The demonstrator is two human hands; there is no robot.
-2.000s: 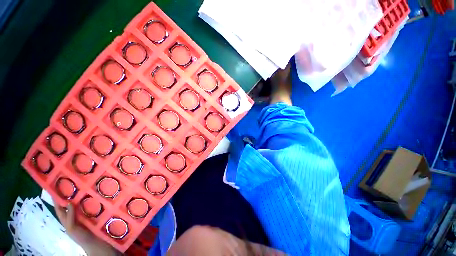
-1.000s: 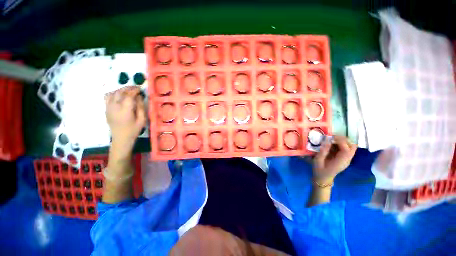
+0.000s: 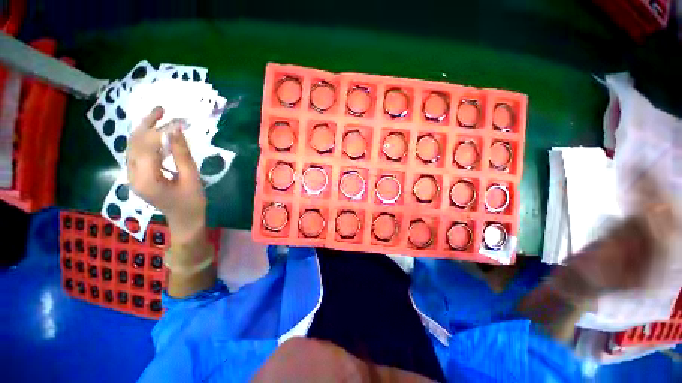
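Note:
A red parts tray (image 3: 299, 157) lies slightly tilted on the green bench, with a dark or shiny ring in each pocket. A white disc (image 3: 494, 236) lies at the bottom right pocket, with white sheet material around it over the tray's corner. My left hand (image 3: 166, 168) is over the pile of spent die-cut sheets (image 3: 112, 123) left of the tray, its fingers apart; whether it holds a bit of white is unclear. My right hand (image 3: 617, 258) is blurred, at the fresh white sheets (image 3: 587, 187) and the translucent cover sheet (image 3: 658, 157); its fingers cannot be made out.
A red tray with dark rings (image 3: 112, 262) sits below the bench edge at left. Other red trays (image 3: 30, 127) stand at far left. A covered red tray (image 3: 650, 334) shows at lower right. Another red stack (image 3: 639, 15) is at the top right corner.
My right hand has left the tray's bottom right corner and moved right to the white sheets. My left hand has moved left, away from the tray's edge. The tray appears further right and slightly turned.

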